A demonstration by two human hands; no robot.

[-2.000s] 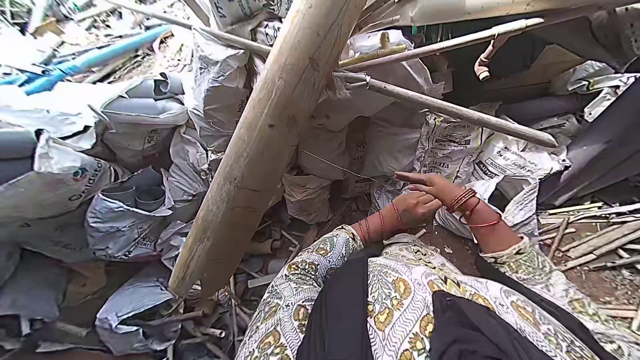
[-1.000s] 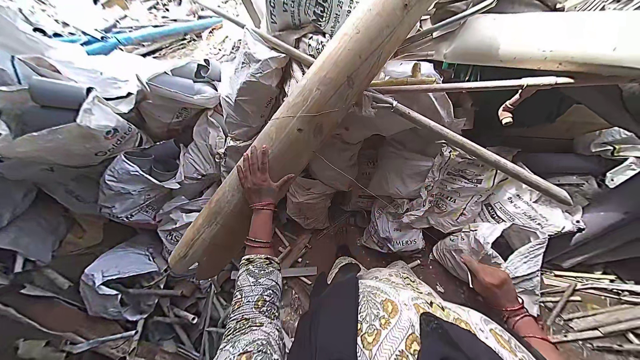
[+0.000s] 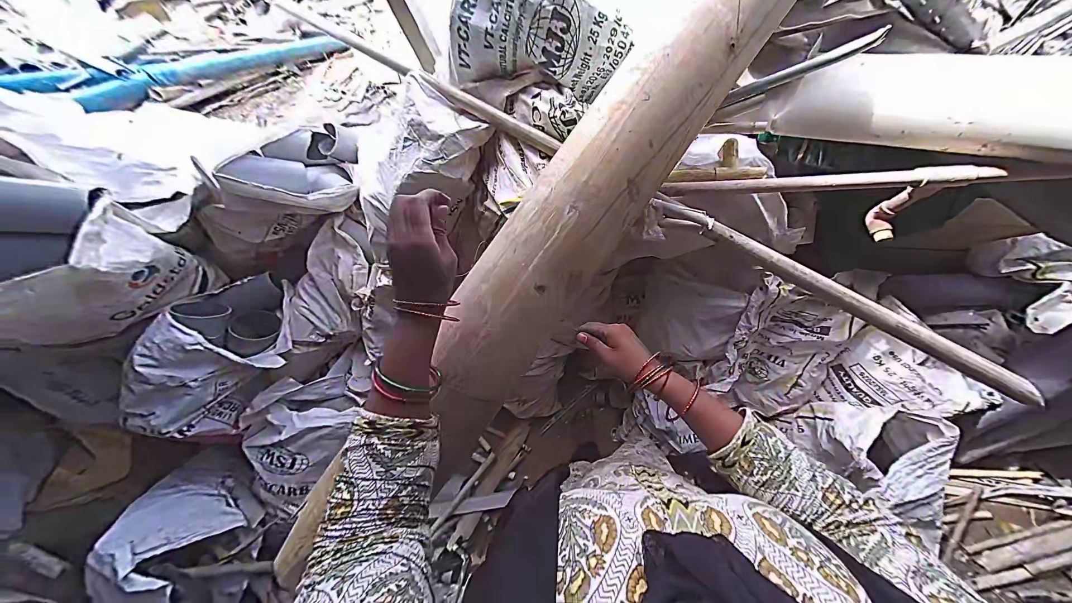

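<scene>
A thick wooden pole (image 3: 578, 193) slants from the upper right to the lower left in front of me. My left hand (image 3: 421, 239) is raised at the pole's left side, fingers bent; whether it holds something thin cannot be told. On the pole's right side is my right hand (image 3: 615, 347), thumb and fingers drawn together near a white woven sack (image 3: 691, 318); a thin wire or string may be between its fingers, but it is too faint to tell. Bangles circle both wrists. Another printed sack (image 3: 779, 335) stands right of my right hand.
Sacks holding grey pipe pieces (image 3: 201, 318) crowd the left. Thin wooden poles (image 3: 854, 310) cross behind the thick one. Blue pipes (image 3: 243, 59) lie at the upper left, wood scraps (image 3: 1013, 536) at the lower right. Another person's hand (image 3: 900, 209) shows at the upper right.
My left hand has gone from lying on the pole to being raised at its left side. My right hand has left the sack at the lower right and is closer to the pole.
</scene>
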